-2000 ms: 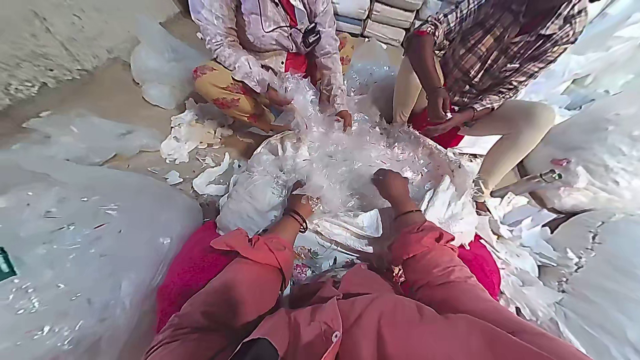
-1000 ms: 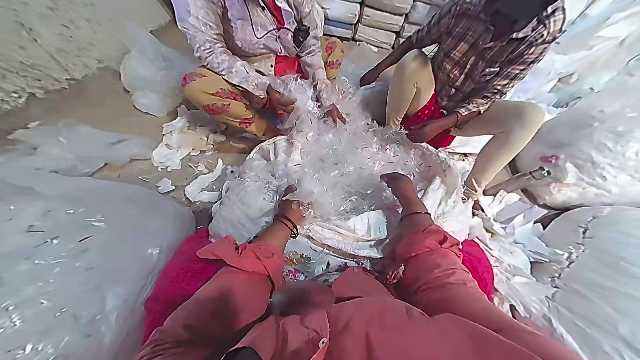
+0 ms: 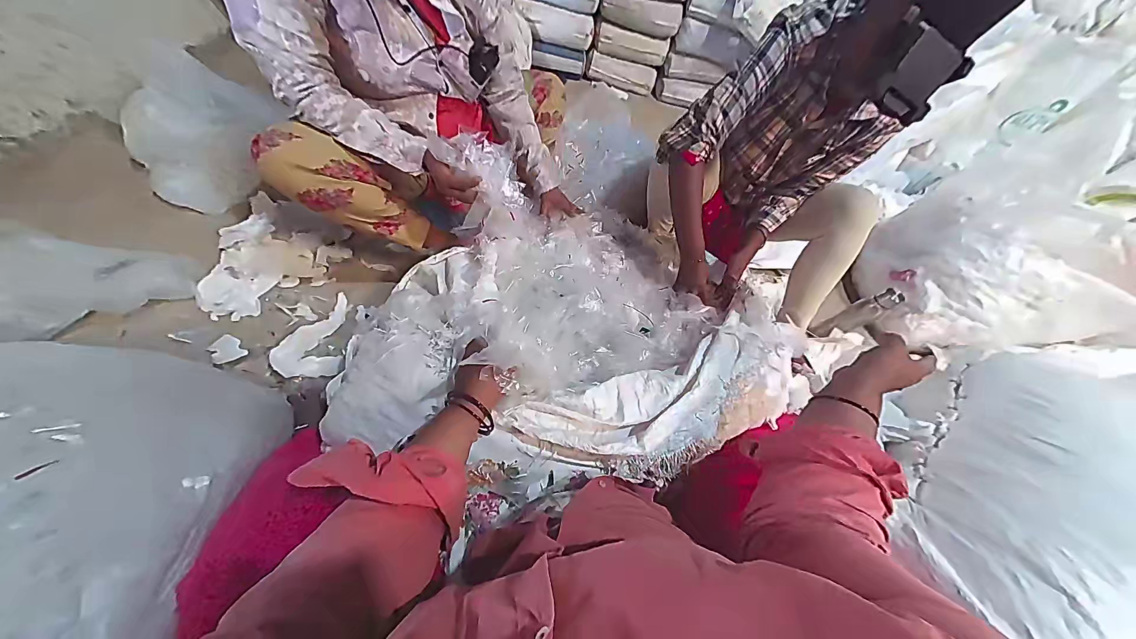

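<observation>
A heap of clear plastic film scraps point(image 3: 568, 302) lies on a white woven sack cloth point(image 3: 621, 408) in front of me. My left hand point(image 3: 484, 377), with dark bangles at the wrist, is at the near left edge of the heap; its fingers are partly hidden among the scraps, and whether it grips any cannot be told. Out to the right of the cloth, beside white plastic pieces, is my right hand point(image 3: 892, 362). Its fingers are curled, and what lies between them is too blurred to tell.
Two people sit across the heap, their hands point(image 3: 557, 206) point(image 3: 697, 280) in the film. Full white sacks point(image 3: 1038, 479) point(image 3: 133, 479) stand at both sides. Torn white sheet pieces point(image 3: 257, 266) lie on the floor at left. Wrapped bundles point(image 3: 635, 44) are stacked behind.
My right hand has moved from the near edge of the heap out to the right, past the cloth. My left hand remains at the heap's left edge.
</observation>
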